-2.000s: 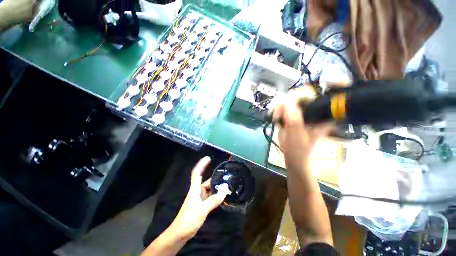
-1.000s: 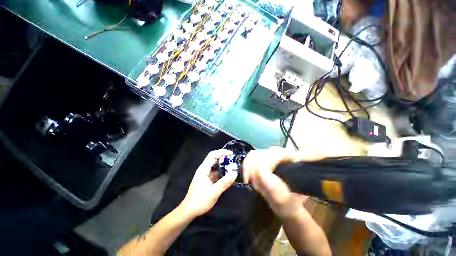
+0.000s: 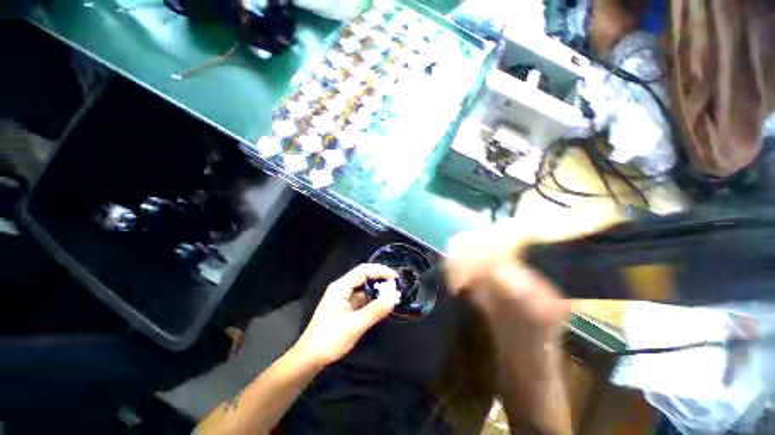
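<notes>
My left hand [image 3: 348,310] holds the round black housing [image 3: 418,293] over my dark-clothed lap, open face up. Its thumb and fingers are at a small whitish module [image 3: 385,291] inside the housing. My right hand [image 3: 510,285], blurred, grips the black electric screwdriver [image 3: 612,259], which lies nearly level and extends to the right edge. The driver's front end is beside the housing; its tip is too blurred to tell whether it touches.
The clear tray [image 3: 387,166] with rows of white modules lies on the green bench [image 3: 183,81]. The pale screw feeder [image 3: 501,144] stands beside it. A black parts bin [image 3: 170,327] is at lower left. Cables and a clear plastic bag [image 3: 680,365] are at right.
The screwdriver came from near the feeder down to the housing, and has since drawn slightly right and up. The view has shifted, so the bench and bin appear further right.
</notes>
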